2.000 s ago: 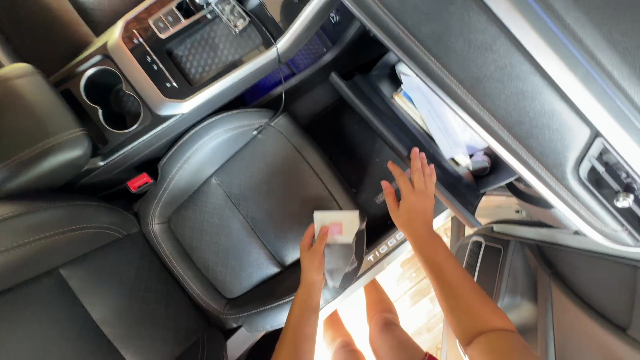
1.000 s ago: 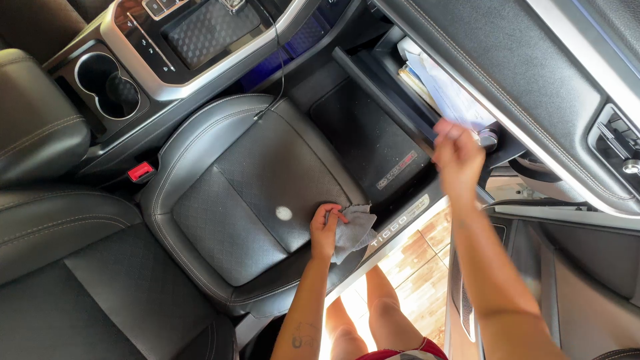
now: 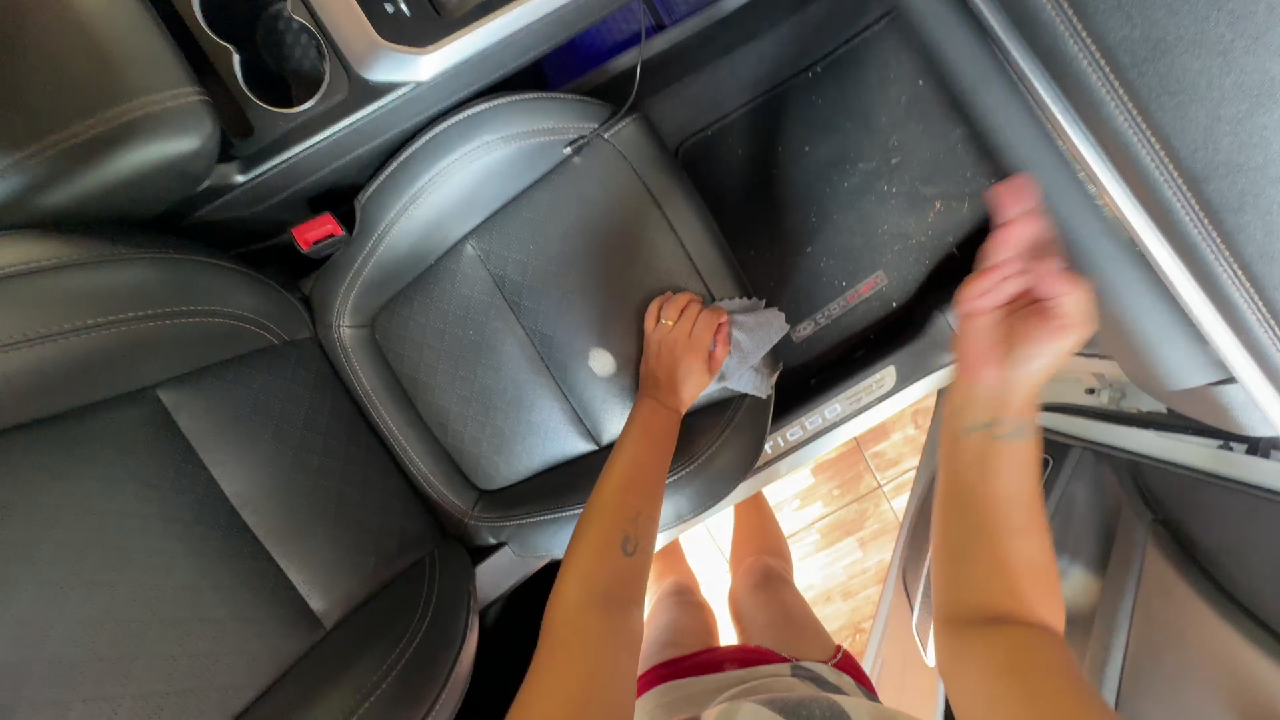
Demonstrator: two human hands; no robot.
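Note:
My left hand [image 3: 682,350] is closed on a grey cloth [image 3: 748,342] with zigzag edges, low over the front of the black leather car seat [image 3: 540,290]. A small white spot [image 3: 601,362] lies on the seat cushion beside that hand. My right hand [image 3: 1022,290], blurred, is at the glove box lid [image 3: 1040,120], which now looks raised. Its fingertips seem to touch the lid's edge; whether they grip it cannot be told. The inside of the glove box is hidden.
Below the dash lies a black floor mat [image 3: 860,170] with light debris. A cable [image 3: 636,90] hangs onto the seat. The red buckle [image 3: 319,233], cup holders [image 3: 275,50] and door sill [image 3: 830,410] are around it. The door panel [image 3: 1190,560] stands at the right.
The glove box lid, hanging down with papers showing behind it before, has swung up. My right hand has moved with it. A white pad seen earliest in my left hand no longer shows.

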